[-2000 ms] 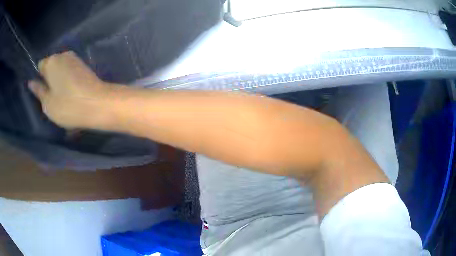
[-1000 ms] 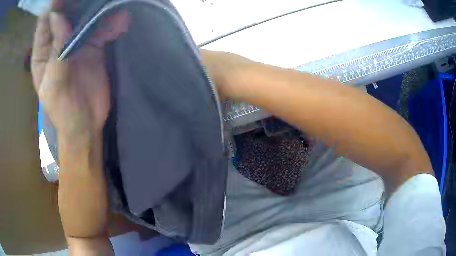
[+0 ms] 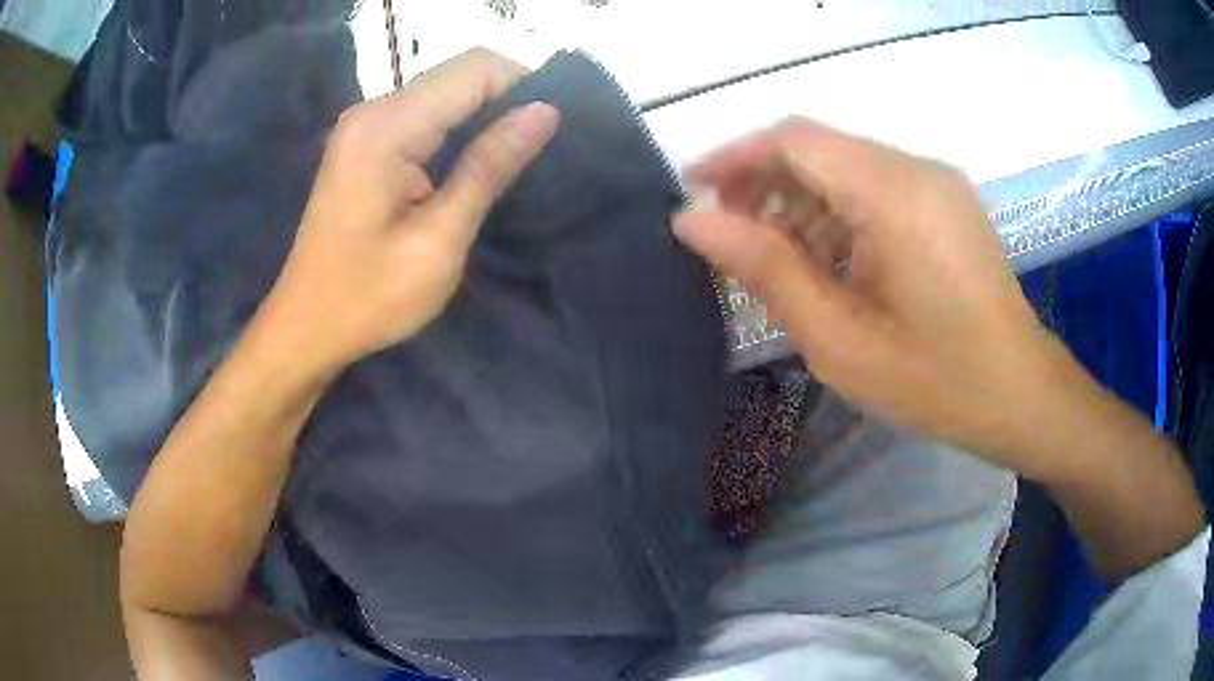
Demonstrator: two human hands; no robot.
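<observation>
A dark grey garment (image 3: 533, 439) hangs over the table's front edge and the lap. Silvery zipper teeth (image 3: 636, 120) run down its right edge from the top corner. My left hand (image 3: 400, 200) grips the cloth near that corner, thumb on top and fingers partly hidden behind it. My right hand (image 3: 852, 253) is blurred, at the zipper edge, with thumb and forefinger close together beside the teeth. Whether they pinch the edge is not clear.
The white table (image 3: 825, 67) lies behind, with a ruler strip (image 3: 1105, 193) along its front edge. A dark flat object (image 3: 1178, 47) lies at the far right. Blue bins (image 3: 1105, 319) stand below right. A speckled dark surface (image 3: 756, 446) shows between garment and lap.
The garment has been turned and spread over the lap, its zipper edge now at the right. My left hand has moved right to the top corner. My right hand has come out from behind the cloth.
</observation>
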